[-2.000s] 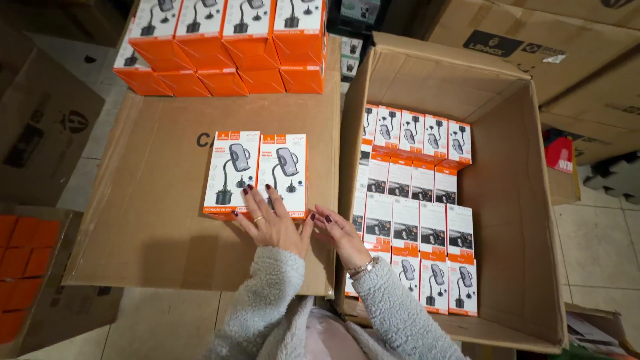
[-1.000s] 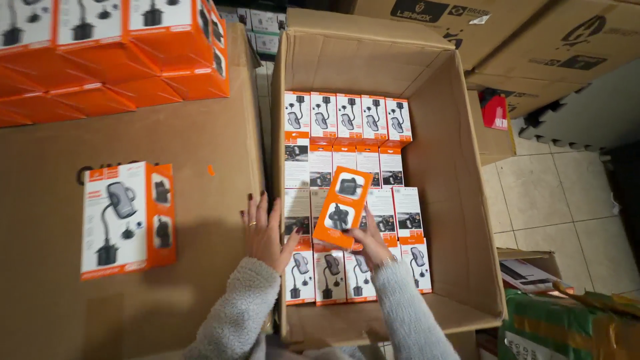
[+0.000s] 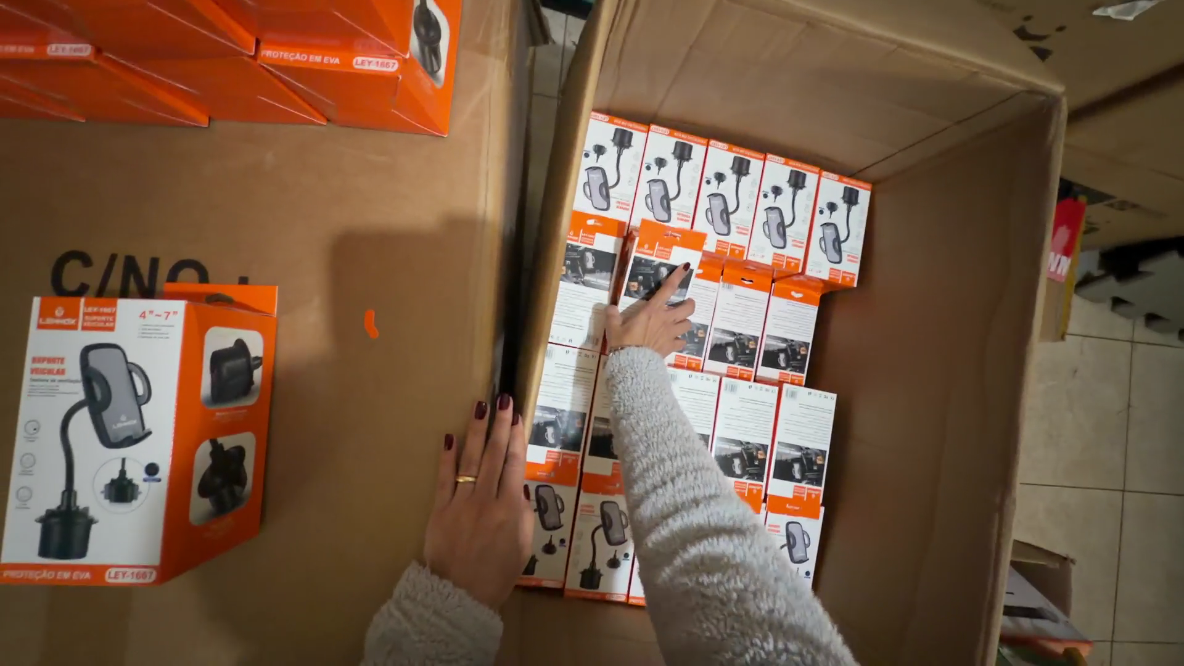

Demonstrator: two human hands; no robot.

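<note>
Rows of white-and-orange phone-holder boxes (image 3: pixel 724 208) lie in a large open cardboard carton (image 3: pixel 925 388). My right hand (image 3: pixel 652 314) reaches inside it and rests on one product box (image 3: pixel 664 254) in the second row, which sits slightly raised and askew; its fingers are spread over the box face, and whether they grip it I cannot tell. Flat beside the carton's left wall, my left hand (image 3: pixel 483 499) lies on a closed cardboard carton (image 3: pixel 305 222), fingers together and holding nothing. Another phone-holder box (image 3: pixel 102 435) stands at the left on that same carton.
Stacked orange boxes (image 3: pixel 361 88) occupy the upper left. More cardboard cartons (image 3: pixel 1124 111) are at the upper right. Below them lies a tiled floor (image 3: pixel 1073 444), with a smaller open box (image 3: pixel 1041 592) at the lower right.
The right hand, which held a box tilted above the carton one second ago, is now farther up on the second row. Two seconds ago both hands were near two boxes on the closed carton.
</note>
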